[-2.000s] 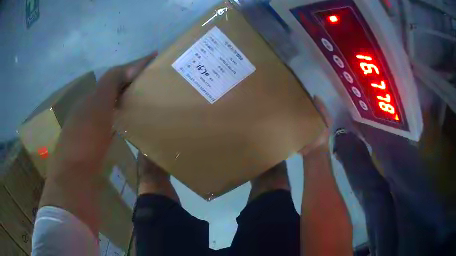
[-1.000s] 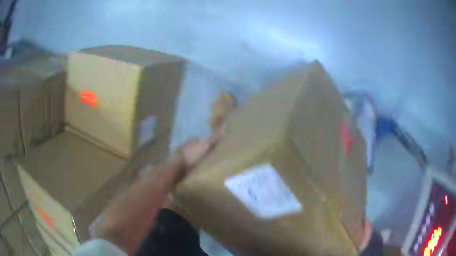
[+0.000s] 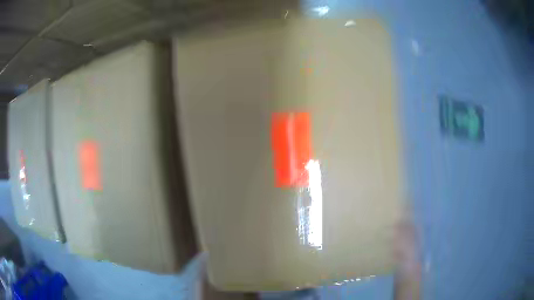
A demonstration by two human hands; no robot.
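Note:
A large tan shipping carton (image 3: 240, 158) fills the middle of the view. An orange-red sticker (image 3: 291, 150) and a strip of shiny clear tape (image 3: 315, 205) are on its near face. My right hand (image 3: 408, 249) is blurred against the carton's lower right edge and holds it there. A blurred skin-toned part, apparently my left arm, shows at the carton's lower left corner. My left hand itself is hidden.
Two more cartons with orange-red stickers stand in a row to the left, the nearer one (image 3: 126, 164) beside the held carton. More cartons (image 3: 111, 23) lie along the top left. A green floor sign (image 3: 462, 119) is on the right. A blue object (image 3: 41, 284) is at lower left.
The view has swung towards the row of cartons. The held carton now shows its orange-stickered face, and its white label is out of sight. The scale indicator has left the view.

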